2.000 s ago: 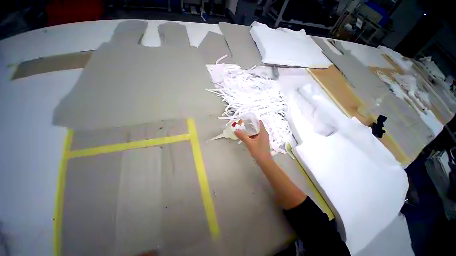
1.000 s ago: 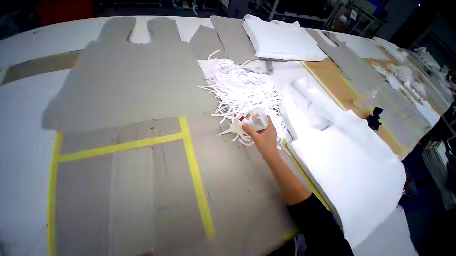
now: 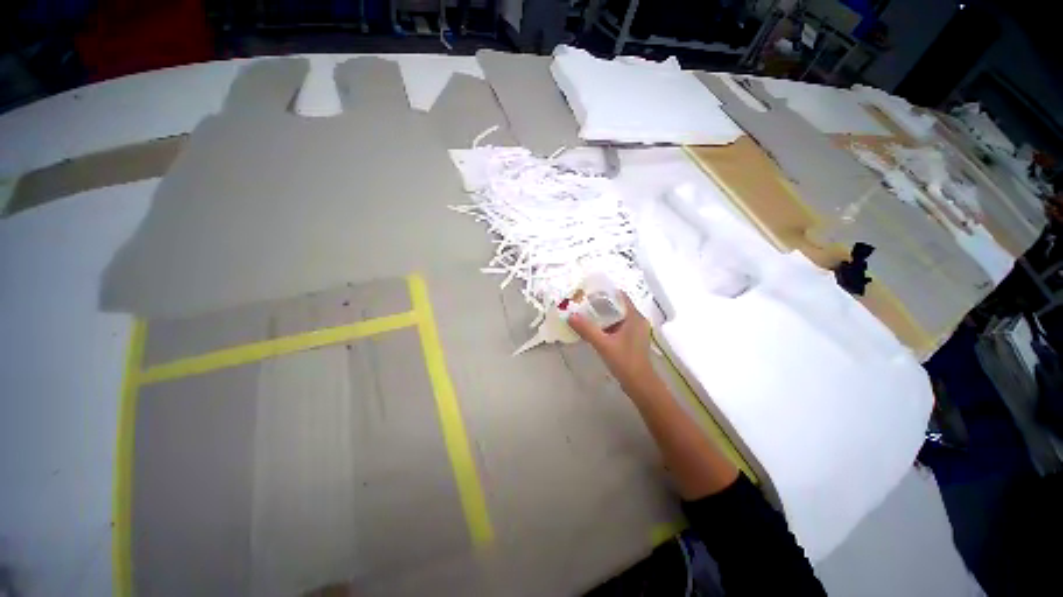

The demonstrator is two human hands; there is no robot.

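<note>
My right hand (image 3: 616, 338) is closed around a clear glue bottle (image 3: 600, 308) with red marks on its label. The bottle lies tilted, its pale pointed nozzle aimed left and slightly down, close over the grey-beige covering (image 3: 560, 455). It is at the lower edge of a tangled heap of white strips (image 3: 554, 222). My left hand cannot be made out; only a small dark blurred patch shows at the bottom edge, left of centre.
A grey-beige panel with two straps (image 3: 303, 198) lies at the upper left. Yellow tape (image 3: 449, 432) marks the covering. Stacked white panels (image 3: 793, 373) hang over the right edge. Folded white pieces (image 3: 641, 103) lie behind the heap. A small black object (image 3: 857, 268) sits on brown board.
The view has shifted slightly. My right hand still holds the bottle by the strip heap, with the nozzle moved slightly. The skin-toned patch at the bottom edge two seconds ago has nearly left view.
</note>
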